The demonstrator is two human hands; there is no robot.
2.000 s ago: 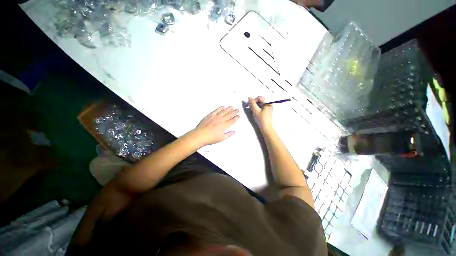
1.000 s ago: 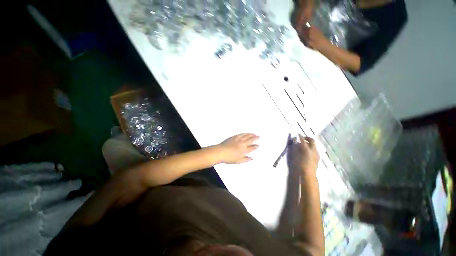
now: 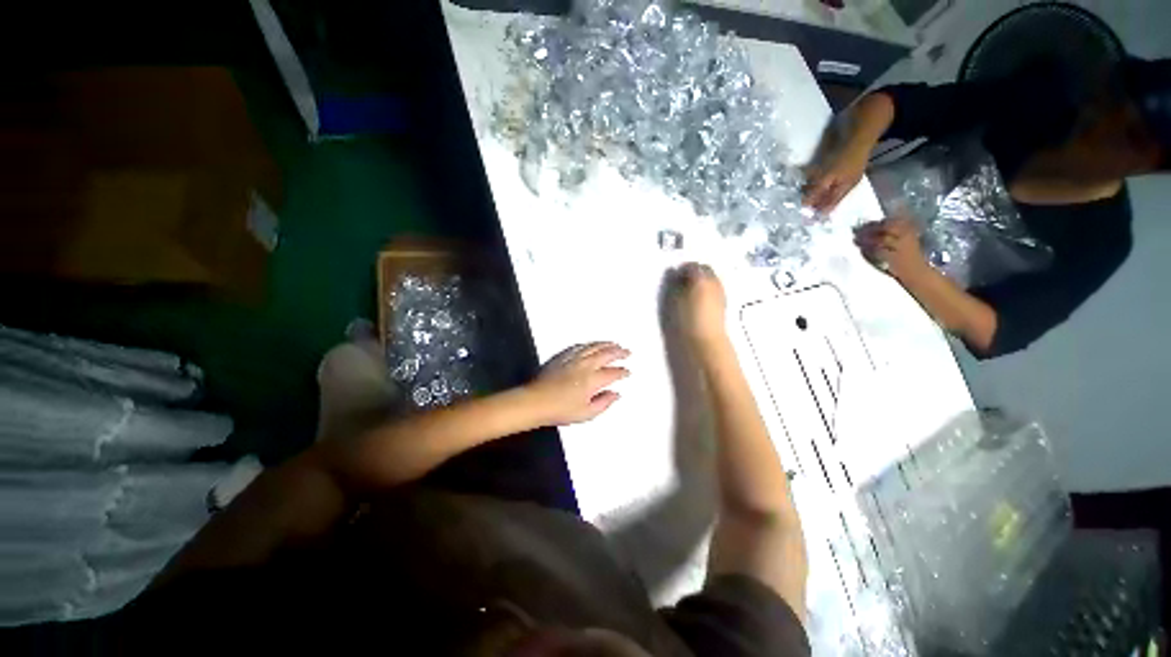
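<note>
A heap of small clear plastic pieces (image 3: 668, 103) lies at the far end of the white table (image 3: 604, 276). One separate clear piece (image 3: 670, 240) lies just beyond my right hand (image 3: 700, 302), with a visible gap between them. My right hand's fingers are curled and blurred; whether they hold anything cannot be told. My left hand (image 3: 584, 383) rests on the table near its left edge, fingers apart, empty. Another clear piece (image 3: 786, 279) lies at the heap's near edge, by the printed outline. No pen can be made out.
An open brown carton (image 3: 385, 302) with shiny pieces is beside the table at left. A person in dark clothes (image 3: 1040, 276) has both hands at the heap's right side, beside a clear bag (image 3: 982, 212). Clear trays (image 3: 989, 526) are at lower right. A large carton (image 3: 161, 193) is far left.
My right hand has moved away from the trays towards the heap, and the pen it was at is no longer visible. My left hand stays flat. The view has shifted, showing more heap and the other person.
</note>
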